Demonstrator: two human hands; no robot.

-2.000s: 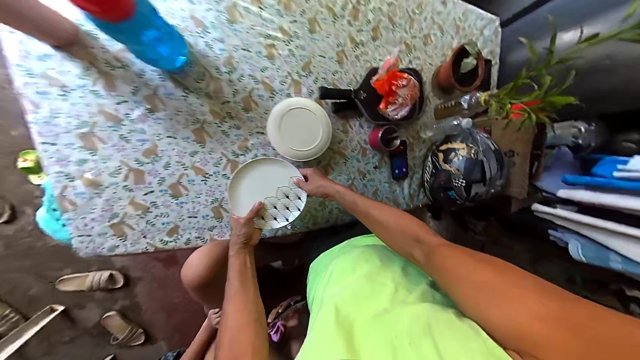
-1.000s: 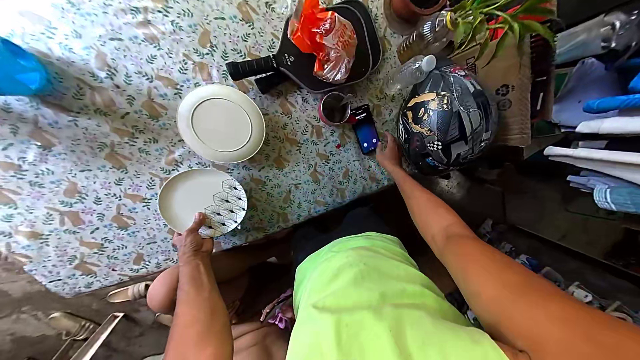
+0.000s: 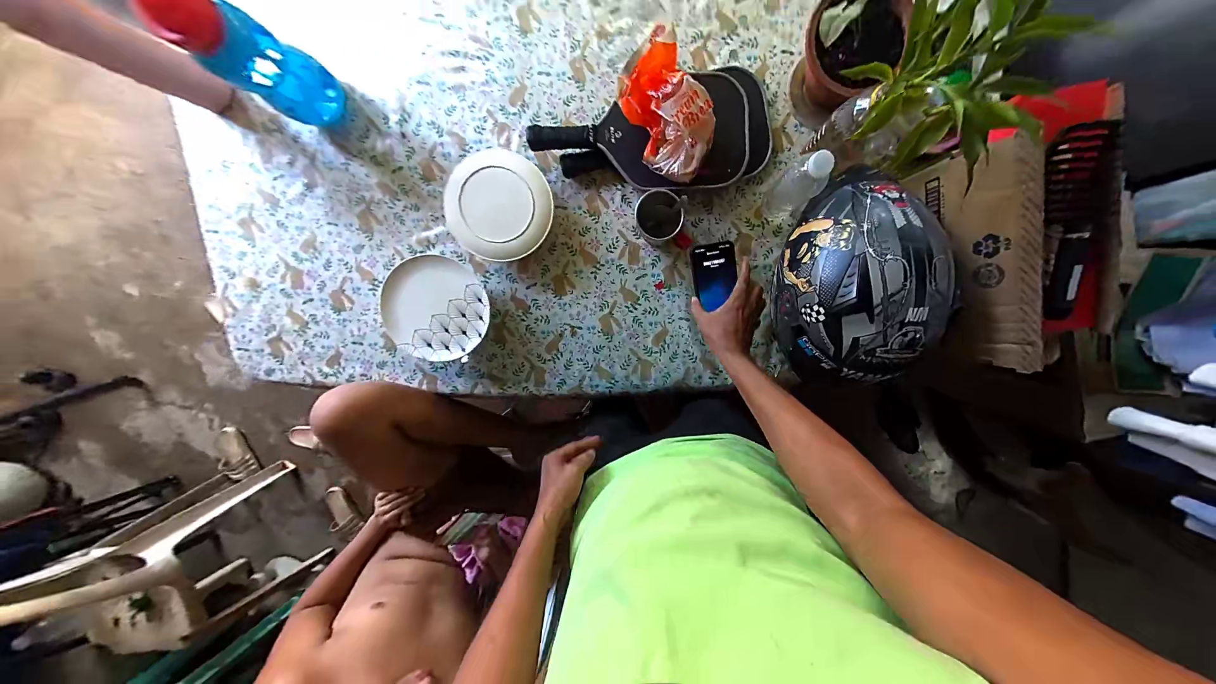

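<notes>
My right hand (image 3: 734,312) has its fingers around the lower part of a smartphone (image 3: 714,275) with a lit screen, by the table's near edge. My left hand (image 3: 568,465) is off the table, low beside my green shirt, with no object seen in it. A white plate with a line pattern (image 3: 418,302) lies at the table's near left. Just beyond it sits a plain cream plate (image 3: 499,205), its foot ring showing. A mug (image 3: 659,216) with dark contents stands just beyond the phone.
A motorcycle helmet (image 3: 863,275) is right of my right hand, near a clear plastic bottle (image 3: 800,182) and a cardboard box (image 3: 997,247). Paddles (image 3: 741,123) bear an orange plastic bag (image 3: 665,109). A blue bottle (image 3: 285,81) and another person's arm are far left. Another person (image 3: 380,608) sits at my left.
My right hand has gone from the patterned plate to the phone and grasped it. My left hand has let go of the patterned plate and moved down off the table.
</notes>
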